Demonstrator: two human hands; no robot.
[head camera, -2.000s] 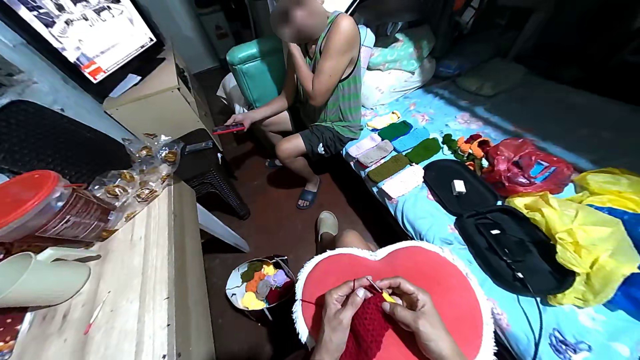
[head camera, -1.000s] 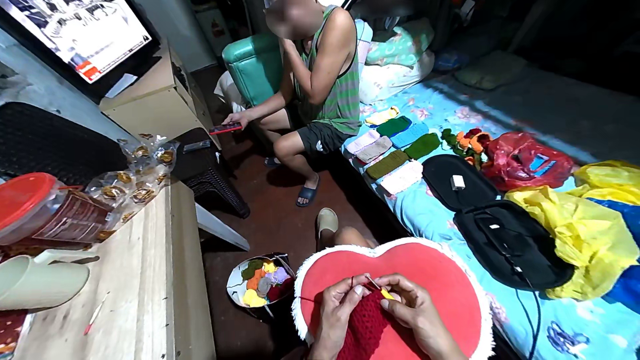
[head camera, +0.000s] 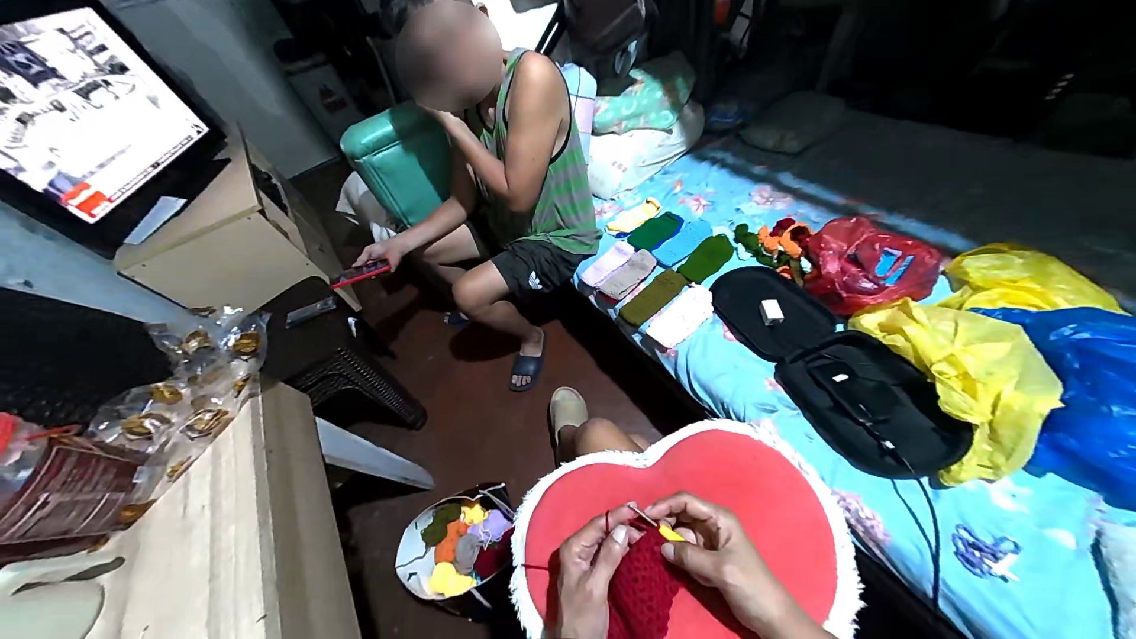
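A dark red crocheted piece (head camera: 641, 581) hangs between my hands over a red heart-shaped cushion (head camera: 763, 497) with white fluffy trim. My left hand (head camera: 590, 564) pinches its upper left edge, with a strand of red yarn at the fingers. In my right hand (head camera: 714, 546) is a crochet hook (head camera: 670, 532) with a yellow handle, its metal tip at the top edge of the work. Below and left of the cushion, a round container of yarn balls (head camera: 457, 546) in several colours stands on the floor.
Crocheted rectangles (head camera: 652, 297), an open black case (head camera: 874, 399) with a cable and plastic bags (head camera: 967, 382) lie on the floral bed at right. Another person (head camera: 541, 169) sits ahead holding a phone (head camera: 362, 273). A wooden table (head camera: 222, 532) stands at left, a black stool (head camera: 311, 328) beyond.
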